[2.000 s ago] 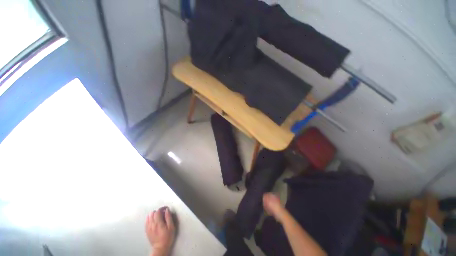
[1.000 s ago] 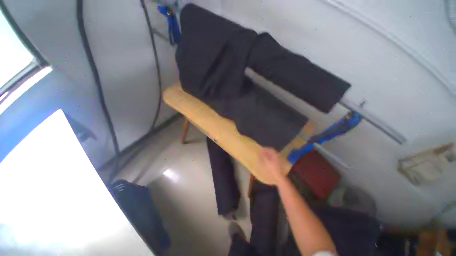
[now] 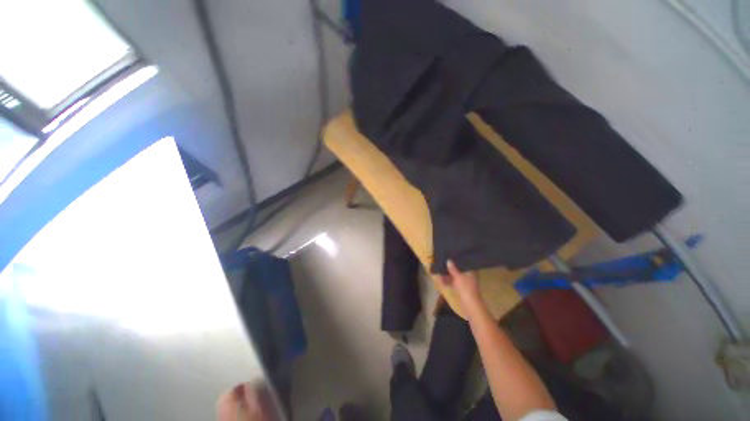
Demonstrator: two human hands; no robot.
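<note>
Dark cloth (image 3: pixel 493 205) hangs off a fabric roll (image 3: pixel 584 152) on a metal bar by the white wall and lies over a light wooden board with legs (image 3: pixel 382 181). My right hand (image 3: pixel 460 284) is at the cloth's lower edge, with the thumb on top and the edge pinched between the fingers. My left hand (image 3: pixel 247 403) is at the bottom edge of the view, at the near edge of the pale table (image 3: pixel 156 329). It is cut off and blurred, and its fingers cannot be made out.
Dark rolls or bundles (image 3: pixel 400 279) stand or lie below the board. A dark blue bundle (image 3: pixel 275 304) is beside the table. A dark red object (image 3: pixel 567 321) is under the bar's blue strap (image 3: pixel 608 271). Cables run down the wall at the left. A shoe shows on the floor.
My right hand has moved from beside the board, over its front edge, to the cloth's edge and taken hold of it. The view has shifted closer to the roll.
</note>
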